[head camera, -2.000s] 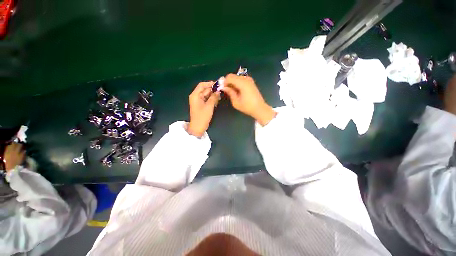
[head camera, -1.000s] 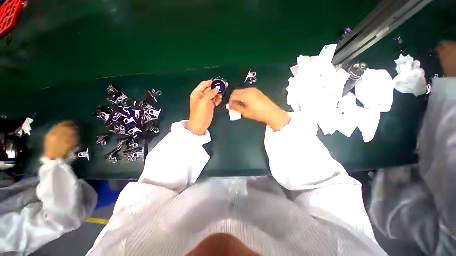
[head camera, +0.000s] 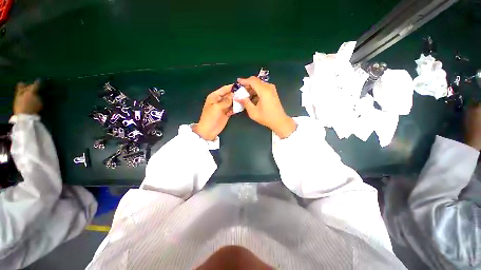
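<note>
My left hand (head camera: 215, 112) holds a small dark part (head camera: 236, 87) between its fingertips, near the middle of the green surface. My right hand (head camera: 266, 105) holds a small white wipe (head camera: 240, 99) against the part. The fingers of both hands meet there and cover much of the part. Another small silver-and-dark part (head camera: 263, 74) lies just beyond my right hand. A pile of dark, shiny parts (head camera: 128, 122) lies left of my hands. A large heap of white wipes (head camera: 333, 89) lies to their right.
A metal post (head camera: 395, 30) stands behind the wipes, with a silvery round object (head camera: 375, 69) beside it. A smaller wipe heap (head camera: 430, 76) and scattered parts lie farther right. A neighbour's hand (head camera: 27, 98) is over the surface at left. Another person's sleeve (head camera: 447, 174) is at right.
My right hand has brought the wipe back up against the part in my left hand, which had been apart from it. The left neighbour's hand has moved away from the pile, farther left.
</note>
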